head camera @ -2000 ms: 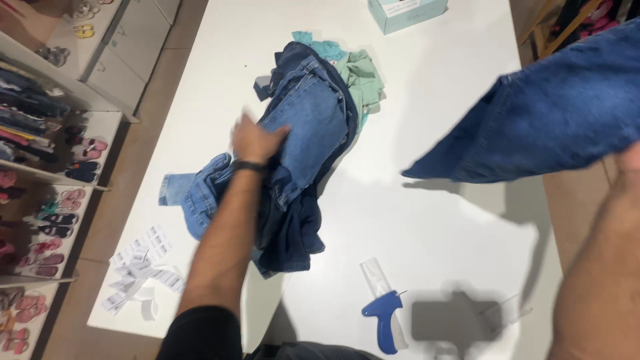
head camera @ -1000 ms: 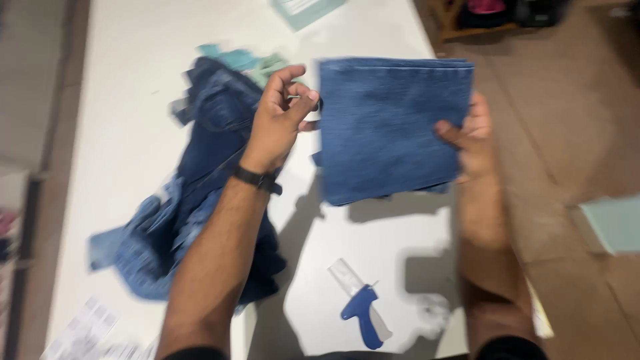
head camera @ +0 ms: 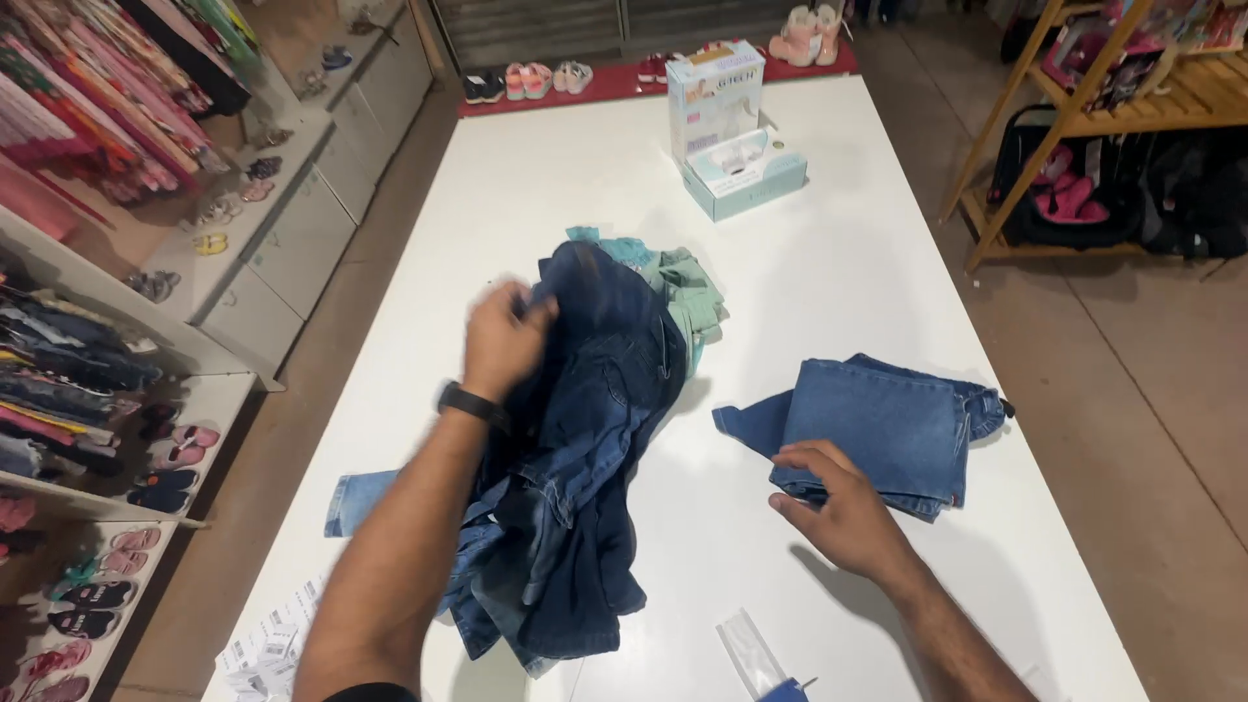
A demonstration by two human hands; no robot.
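Note:
A heap of dark denim garments (head camera: 604, 390) lies along the middle of the white table, with green clothing (head camera: 687, 292) at its upper right edge. My left hand (head camera: 507, 336), a black band on its wrist, pinches dark denim at the heap's upper left; it is slightly blurred. On the right lie folded blue jeans (head camera: 877, 429) on top of other denim. My right hand (head camera: 829, 507) hovers at their lower left corner, fingers apart, holding nothing. The blue tagging gun (head camera: 783, 690) shows only in part at the bottom edge, beside a clear plastic strip (head camera: 751, 648).
Two boxes, one upright (head camera: 715, 97) and one flat (head camera: 746, 175), stand at the table's far part. Printed paper labels (head camera: 273, 639) lie at the near left corner. Shoes line a red ledge (head camera: 614, 86) beyond. Shelves flank the left side; a wooden rack (head camera: 1082, 122) stands right.
The folded jeans, held up between both hands one second ago, now lie on the table at the right. My left hand has moved to the denim heap. The view has shifted to show more of the far side.

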